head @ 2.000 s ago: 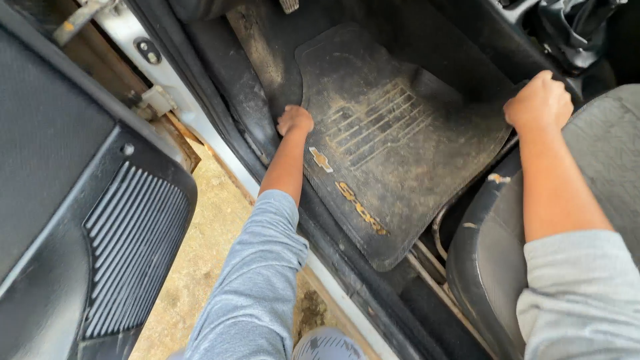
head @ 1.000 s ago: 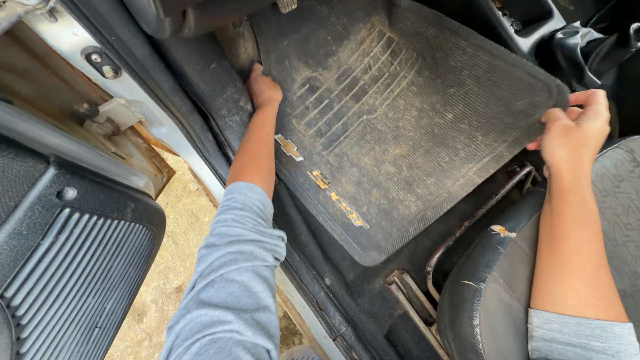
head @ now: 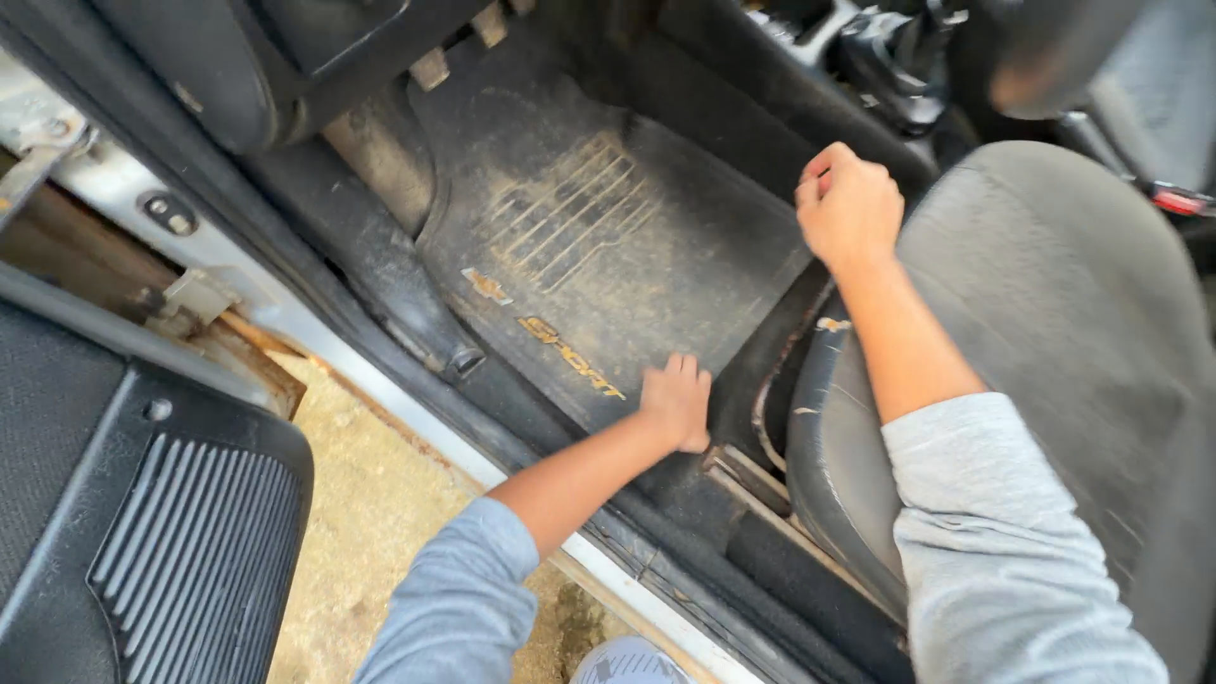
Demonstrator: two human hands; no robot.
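A dusty black rubber car floor mat point(head: 684, 285) with a yellow emblem and lettering lies in the footwell, below the pedals point(head: 430, 69). My left hand point(head: 676, 401) rests on its near corner, by the front end of the seat rail, fingers pointing away from me. My right hand point(head: 848, 204) is at or just above the mat's right corner, beside the seat, with its fingers curled. Whether those fingers touch the mat's edge cannot be told, and nothing shows in their grasp.
The worn car seat point(head: 1045, 313) is on the right, with its metal rail point(head: 750, 480) beside it. The gear lever area point(head: 893, 76) lies beyond. The open door panel point(head: 190, 560) stands at left, past the door sill point(head: 427, 442). My shoe point(head: 632, 662) shows at the bottom.
My left hand has moved from the mat's left edge to its near corner. The mat's right side, lifted in my right hand a second ago, is now lower. The right hand's grip has loosened.
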